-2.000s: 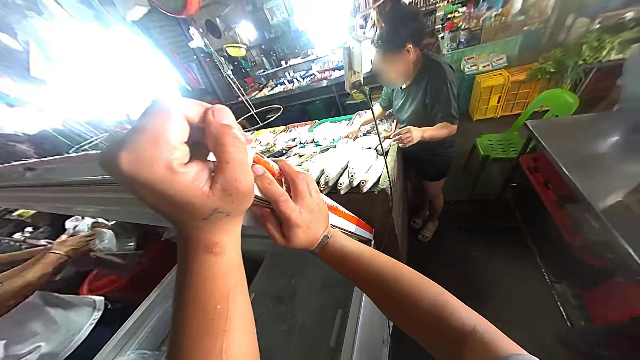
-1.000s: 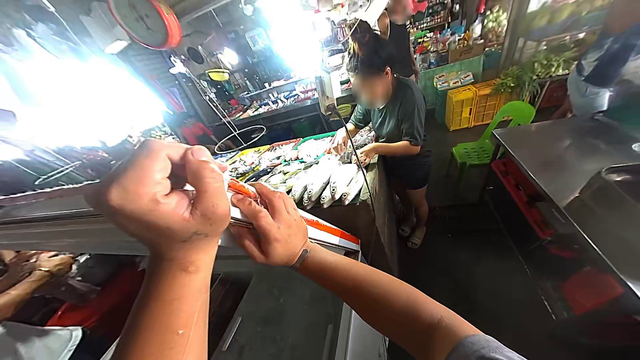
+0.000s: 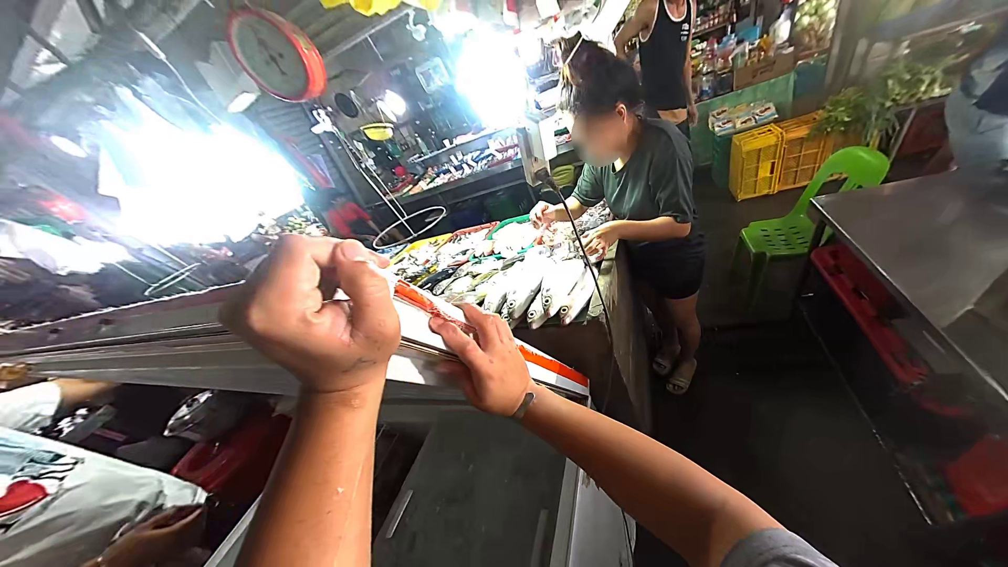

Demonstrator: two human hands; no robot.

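My left hand (image 3: 323, 315) is raised in a fist at centre left, its fingers curled and thumb folded against them; no object shows in it. To its right and slightly lower, my right hand (image 3: 492, 362) lies with bent fingers against the long white-and-orange edge (image 3: 551, 368) of a case or counter. Whether it grips that edge is not clear. A thin band is around the right wrist. Just beyond this edge, whole silvery fish (image 3: 543, 287) lie in rows on a stall table. A person (image 3: 650, 181) in a dark shirt bends over them, both hands at the fish.
A red-rimmed hanging scale (image 3: 276, 55) is at upper left, near glaring lamps. At right are a green plastic chair (image 3: 787, 228), yellow crates (image 3: 756, 161) and a metal-topped table (image 3: 921, 228). Another person's arm (image 3: 150, 543) is at lower left. A dark cord hangs before the fish.
The view has shifted, bringing the hanging scale and another standing person into sight. My hands keep nearly the same pose. The person at the fish has bent farther over them since the earliest frame.
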